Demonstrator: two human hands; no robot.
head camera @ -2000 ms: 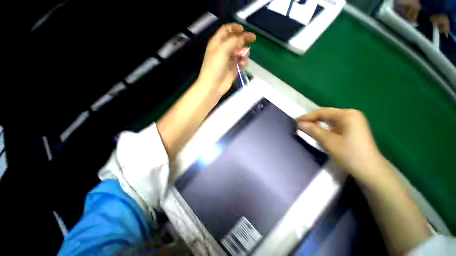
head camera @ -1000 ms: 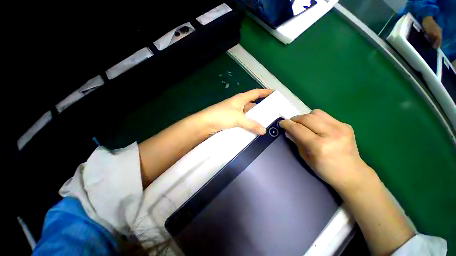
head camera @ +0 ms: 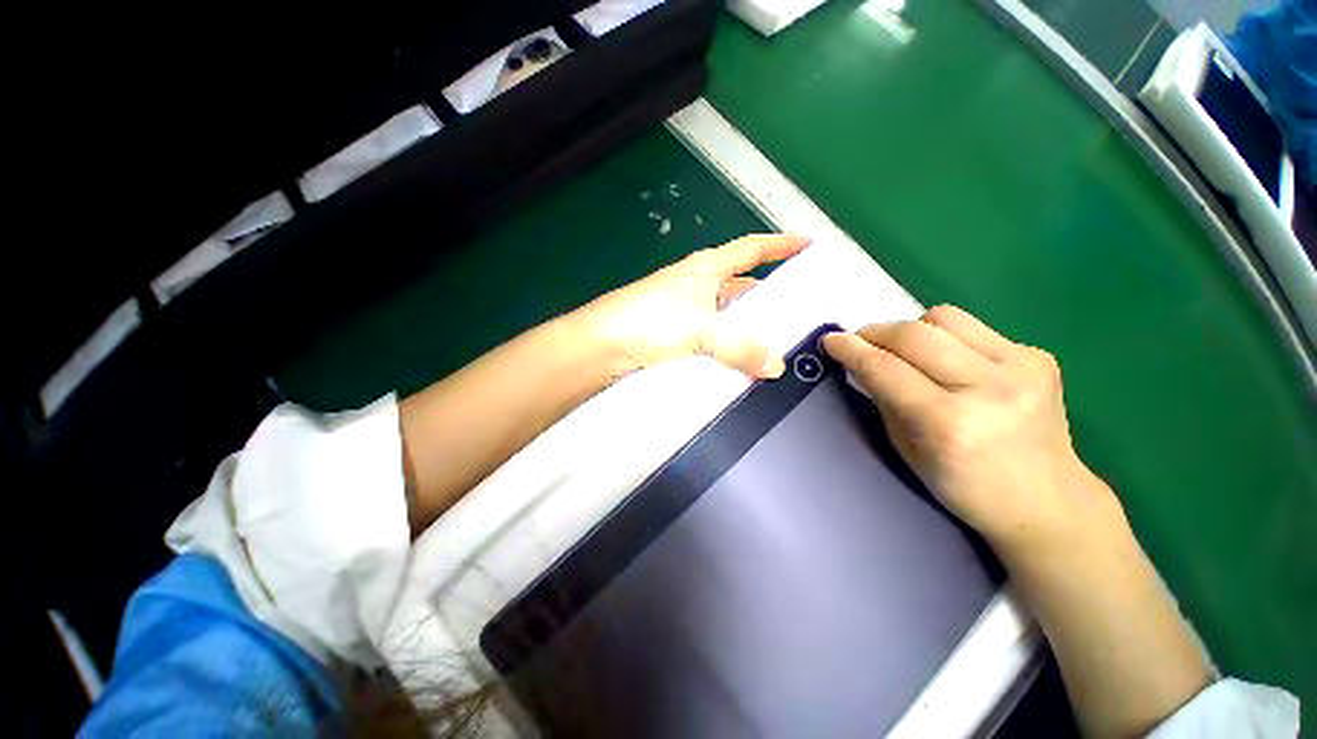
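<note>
A tablet (head camera: 751, 578) lies back side up in a white foam tray (head camera: 578, 465), grey-purple with a dark glossy strip and a ringed camera lens near its upper corner. My left hand (head camera: 672, 318) holds the tray's far corner, fingers at its outer edge and thumb by the tablet's strip. My right hand (head camera: 961, 412) rests over the tablet's upper right edge, its curled fingertips at the corner beside the lens. Whether a cloth is between those fingers is hidden. The tablet's near end is cut off by the frame.
A green belt (head camera: 924, 173) with a pale rail (head camera: 751, 166) runs beyond the tray. A black rack with white labels (head camera: 371, 152) stands at left. Opposite are another tray holding a tablet (head camera: 1239, 123) and a person's blue sleeve (head camera: 1274, 58). A white tray corner (head camera: 773, 12) shows at the top.
My left hand has come down from its raised position to the tray corner. My right hand has moved from the tablet's edge to the lens corner. The tray on the belt has shifted up, mostly out of view.
</note>
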